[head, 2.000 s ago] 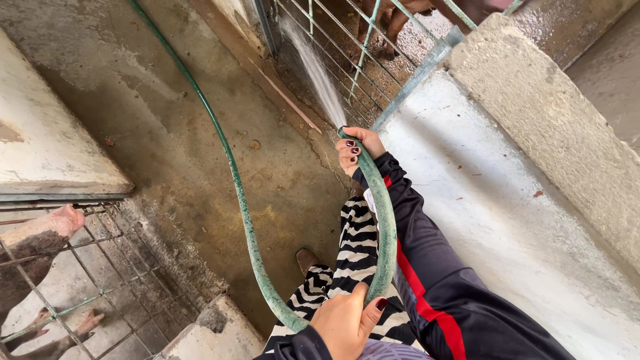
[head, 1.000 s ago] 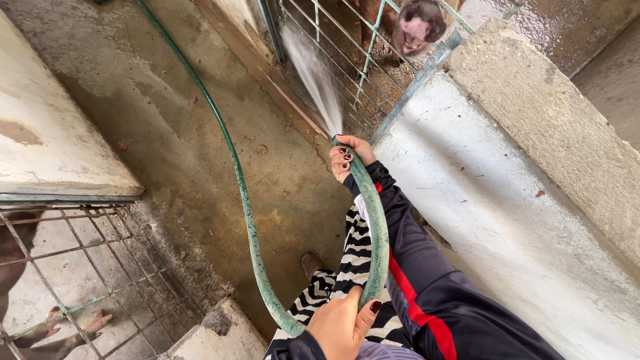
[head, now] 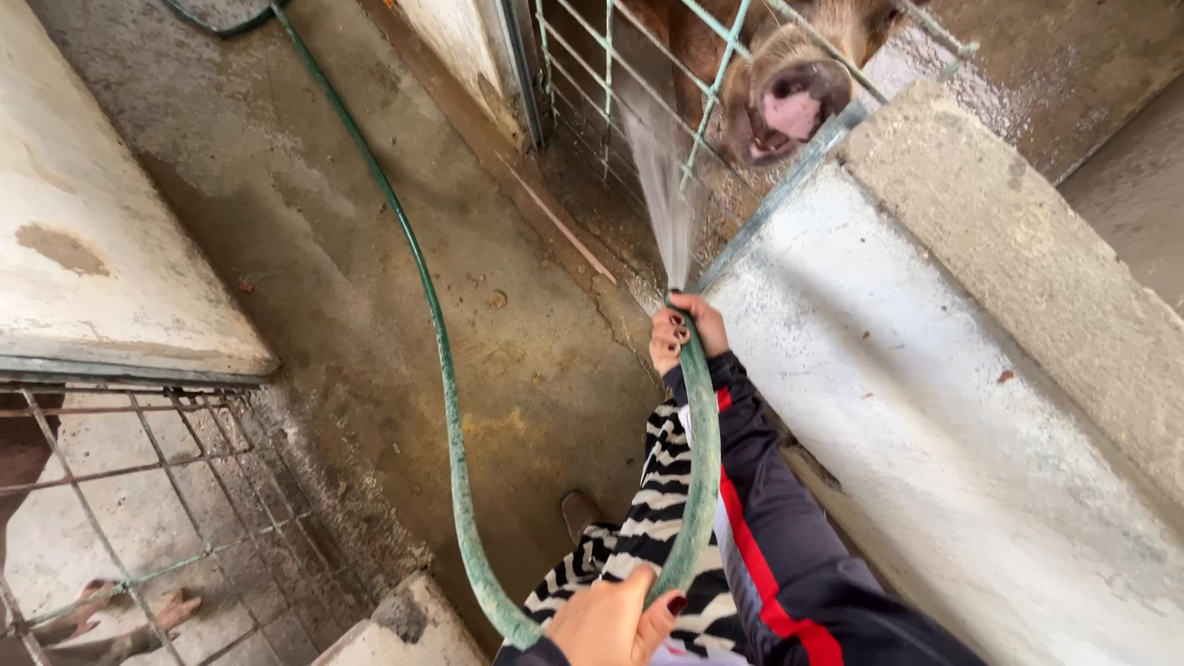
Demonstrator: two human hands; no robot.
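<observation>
My right hand (head: pixel 686 331) is closed around the outlet end of a green garden hose (head: pixel 700 462), with the thumb at its mouth. A fan of water (head: pixel 673 203) sprays from it through a metal pen gate (head: pixel 712 88). Lower down, my left hand (head: pixel 618 622) grips the same hose near my lap, where it bends in a loop and runs away along the floor. Behind the gate, a brown pig pushes its snout (head: pixel 792 109) up to the bars, just right of the spray.
A whitewashed wall with a rough concrete top (head: pixel 1008 213) stands close on the right. On the left are another wall (head: pixel 102 213) and a wire-grid pen gate (head: pixel 139 476) with an animal's legs (head: pixel 139 629) behind it. The concrete floor (head: pixel 518 370) between is wet in places.
The pig's snout has come up to the gate; two seconds ago only part of its body showed behind the bars. Both hands keep hold of the hose, and the water still sprays.
</observation>
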